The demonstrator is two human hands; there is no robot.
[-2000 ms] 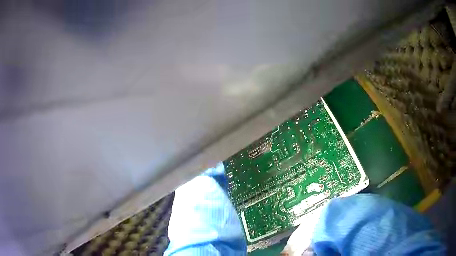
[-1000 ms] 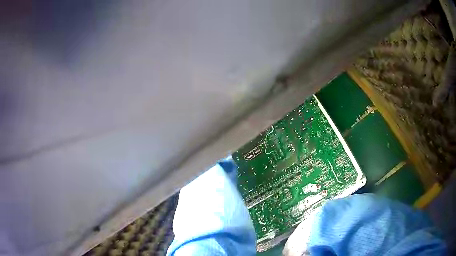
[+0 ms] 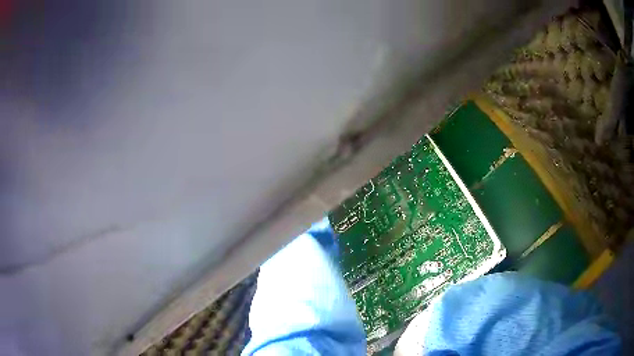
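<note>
A green circuit board (image 3: 417,222) with pale edges and shiny solder points lies on the booth's green floor (image 3: 521,201). Its upper left part is hidden behind the grey hood. A light blue sleeve, brightly lit, reaches up over the board's left side; the left hand beyond it is hidden by the hood. Another light blue sleeve lies at the board's lower right corner. A pale bit at its left edge, maybe the glove of my right hand (image 3: 410,339), shows at the bottom; its fingers do not show.
The blurred grey hood (image 3: 174,139) fills the upper left of the view. Brown egg-crate foam (image 3: 556,97) stands at the right, with more foam at the lower left. Yellow tape (image 3: 532,163) edges the green floor.
The hood's edge has shifted slightly in the view and the board shows a little further left. The left sleeve has moved slightly right and covers more of the board's left side.
</note>
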